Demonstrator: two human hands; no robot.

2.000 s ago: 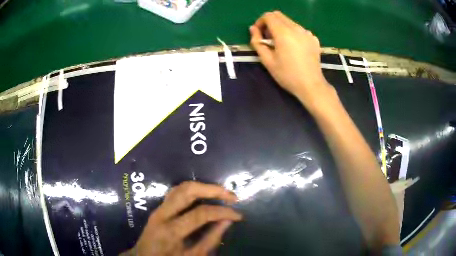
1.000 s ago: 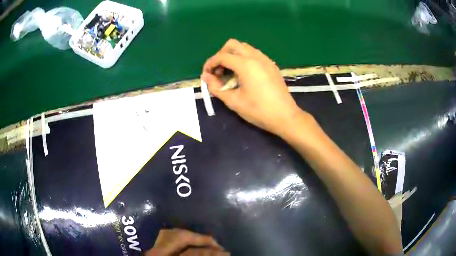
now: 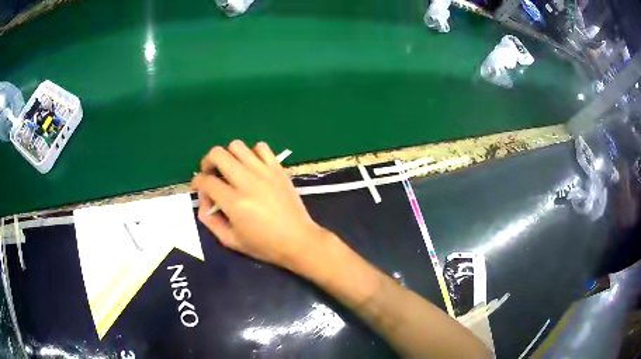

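My right hand [image 3: 253, 207] is bare and bent over the near edge of the green conveyor, at the top edge of the black printed sheet [image 3: 246, 280]. A slim pale stick-like tool [image 3: 284, 156] sticks out behind its fingers, and a pale bit shows below the fingertips. The hand seems closed around this tool; its grip is partly hidden. My left hand is out of the picture. An open white housing [image 3: 69, 133] with a yellow block, wires and small parts inside lies on the conveyor at the far left.
The green conveyor belt [image 3: 211, 84] crosses the view. A clear plastic bag [image 3: 7, 105] touches the housing; another bagged unit [image 3: 506, 59] lies at the upper right. Masking tape [image 3: 369, 184] holds the sheet's edge. A white-edged dark cut-out [image 3: 479, 280] is at the right.
The view has swung right and up, so the sheet and housing appear further left. My left hand has left the picture. My right hand stays near the sheet's top edge, still with the pale tool.
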